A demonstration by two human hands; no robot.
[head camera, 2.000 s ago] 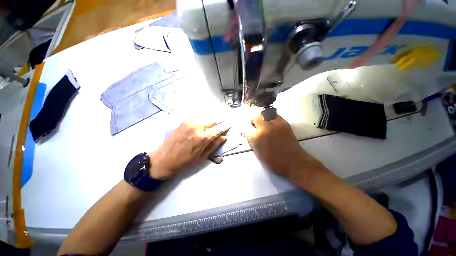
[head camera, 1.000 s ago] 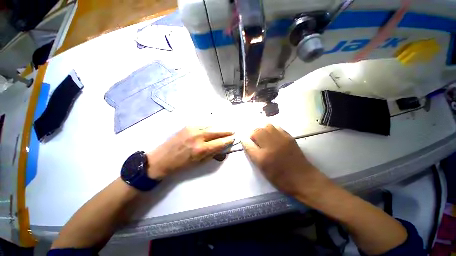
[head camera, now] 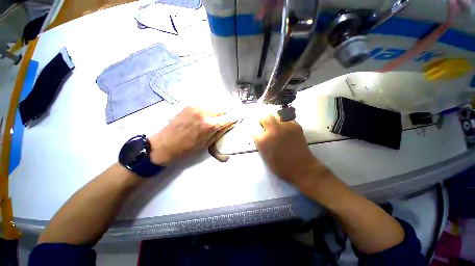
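Note:
My left hand (head camera: 195, 132) lies flat with fingers together just left of the sewing machine's needle area; my right hand (head camera: 281, 143) is curled, its fingertips just in front of the presser foot (head camera: 247, 93). Strong glare and my fingers hide most of the workpiece between them, so I cannot tell how either hand grips it. A small brown curved item (head camera: 218, 153) shows below my left fingers. The white sewing machine head (head camera: 221, 47) with a blue stripe stands over both hands.
Pale grey-blue panels (head camera: 130, 78) overlap left of the machine; small outlined pale pieces (head camera: 159, 18) lie behind. A curved dark panel (head camera: 47, 88) is at far left. A dark bundle of cut pieces (head camera: 369, 122) lies right of my right hand. A ruler-marked edge (head camera: 208, 220) runs in front.
The view has shifted a little. Both hands are nearer the presser foot than one second ago, and the brown curved item shows more fully.

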